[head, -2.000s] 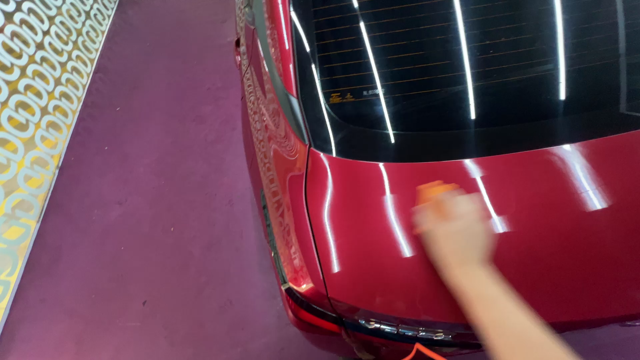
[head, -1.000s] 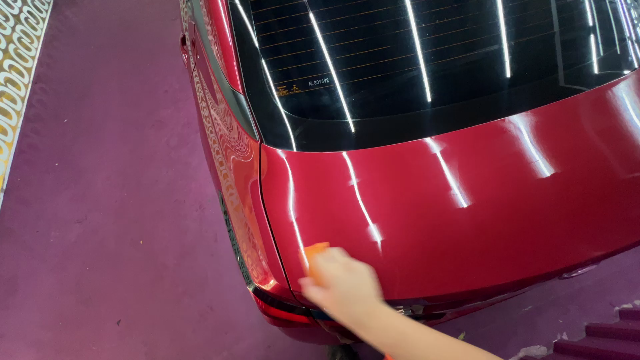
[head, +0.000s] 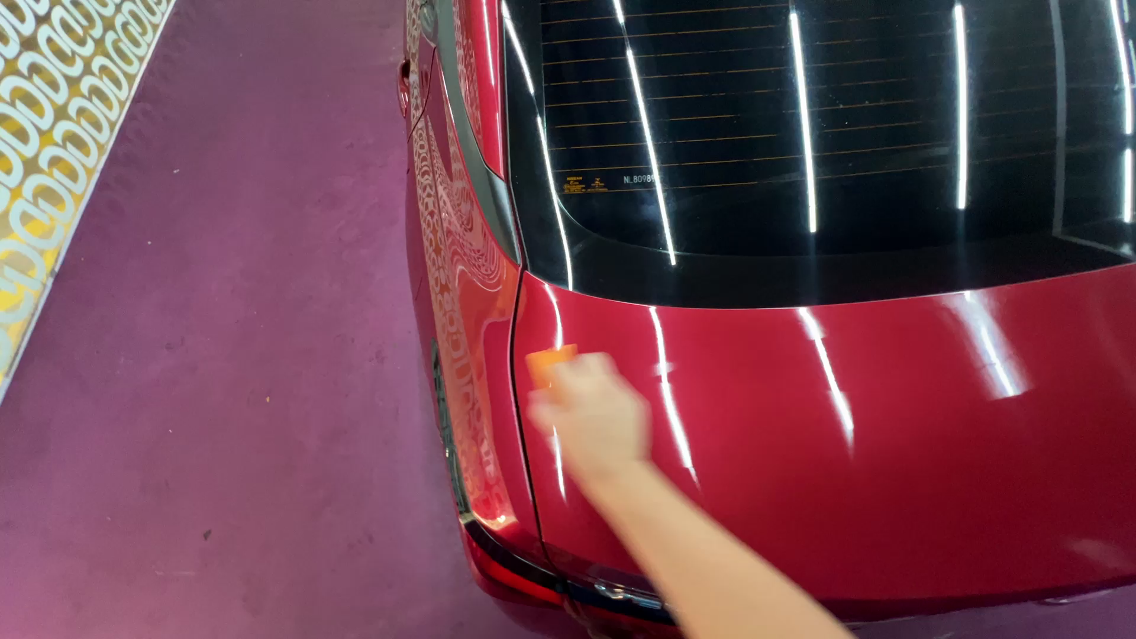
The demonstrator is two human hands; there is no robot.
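Note:
A small orange block [head: 552,362], perhaps an applicator sponge, is in the fingers of my right hand [head: 596,413]. Both are blurred. The hand is over the left part of a glossy red car's trunk lid [head: 754,497], close to the seam with the rear side panel [head: 484,355]. Whether the block touches the paint is hard to tell. My forearm comes in from the lower right and covers part of the lid's rear edge. My left hand is outside the picture.
Beyond the lid lies the dark rear window [head: 728,213], with bright light strips reflected in it. The left tail light [head: 510,572] sits at the car's rear corner. Purple floor [head: 266,355] runs along the car's side, and a patterned yellow-and-white panel [head: 62,160] stands at far left.
From farther right on the lid, my right hand went to its lower left corner, then up along the left seam toward the rear window. The orange block stayed in it.

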